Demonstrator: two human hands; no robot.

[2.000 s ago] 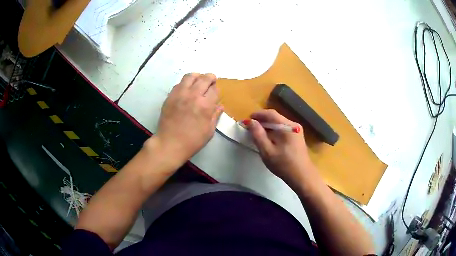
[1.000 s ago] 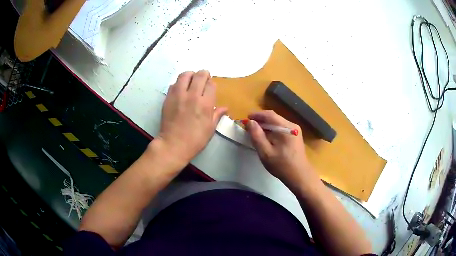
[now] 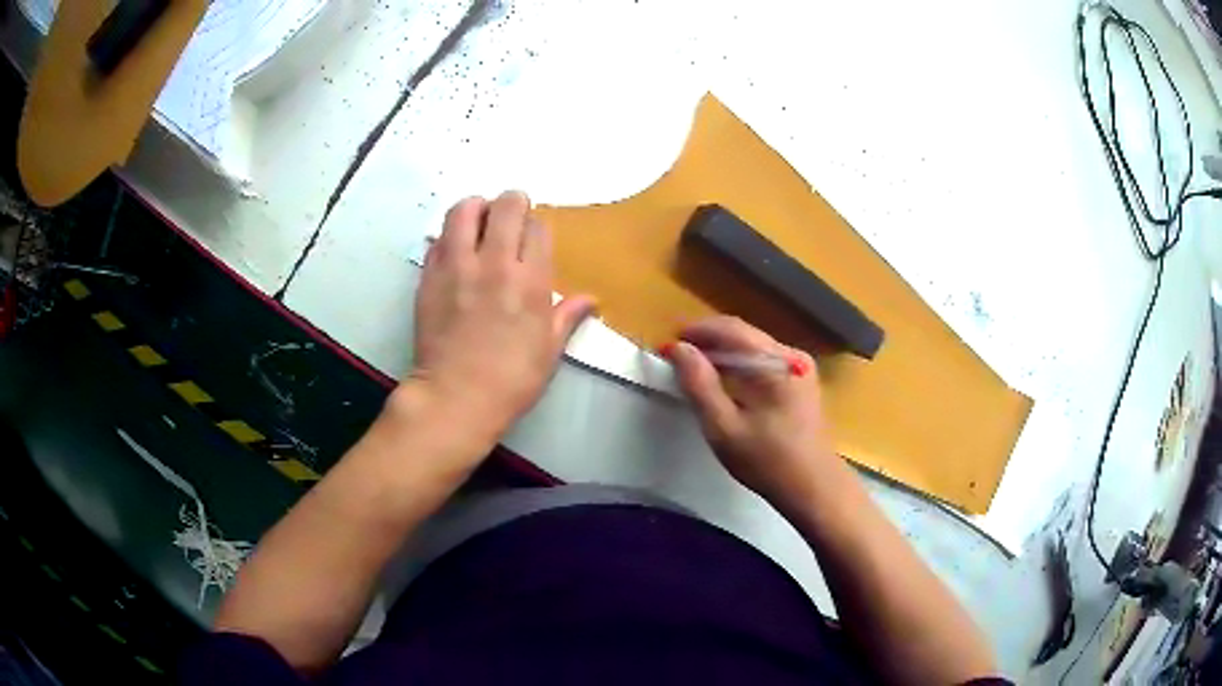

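Note:
A tan card pattern (image 3: 925,402) lies on white fabric plies (image 3: 619,355), which show past its near edge and right end. A black bar weight (image 3: 784,279) lies on the card. My left hand (image 3: 485,302) lies flat, fingers together, on the card's left end and the fabric, pressing down. My right hand (image 3: 751,395) holds a marking pen (image 3: 751,362) with a clear barrel and red ends, at the card's near edge. The pen's tip is too small to see clearly.
A second tan card (image 3: 67,134) with a black weight (image 3: 127,34) lies at upper left beside printed paper (image 3: 221,81). A looped black cord (image 3: 1139,134) runs down the right side to a metal device (image 3: 1150,576). The table's red edge (image 3: 335,351) borders the floor.
The view has shifted, so the card and weight appear further left and slightly higher. The pen has moved a little rightward along the card's near edge. My left hand still presses at the card's left end.

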